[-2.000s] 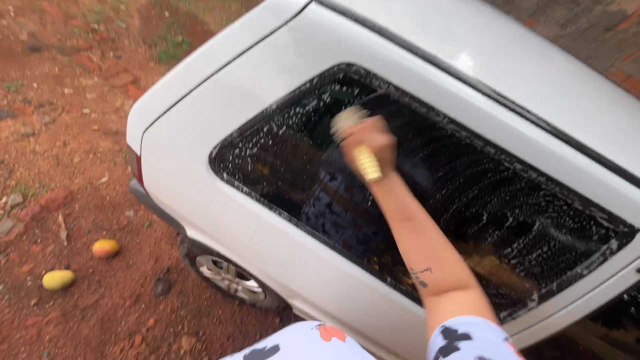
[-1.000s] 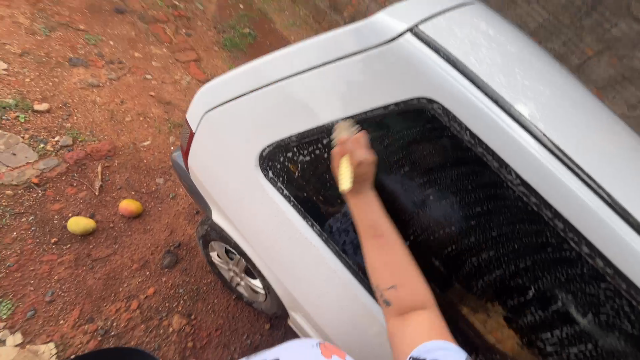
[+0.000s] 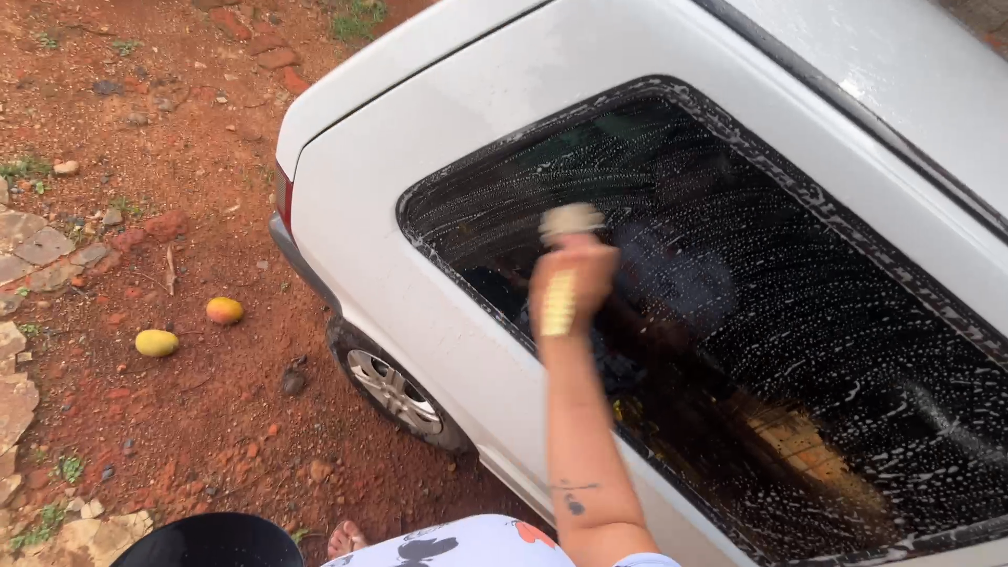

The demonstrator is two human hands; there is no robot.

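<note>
My right hand (image 3: 573,287) is closed on a pale scrubber (image 3: 572,222), blurred by motion, over the rear side window (image 3: 756,299) of a white car. Whether the scrubber is a sponge or a brush is unclear. A ribbed yellow strip (image 3: 559,303) shows along the back of the hand near the wrist; I cannot tell if it is part of the tool or a band. Thin foam streaks and droplets cover much of the dark glass, with thicker suds along the black window seal (image 3: 787,177). My left hand is outside the view.
The white car body (image 3: 378,181) slopes around the window, its rear wheel (image 3: 394,390) below. Two mangoes (image 3: 157,342) lie on red soil beside flat stones (image 3: 43,246). A black, round-edged object (image 3: 209,542) and a bare foot (image 3: 346,539) show at the bottom.
My right hand has moved from near the window's upper rear edge, where it was a second ago, to farther in over the glass, still holding the scrubber. The view has shifted.
</note>
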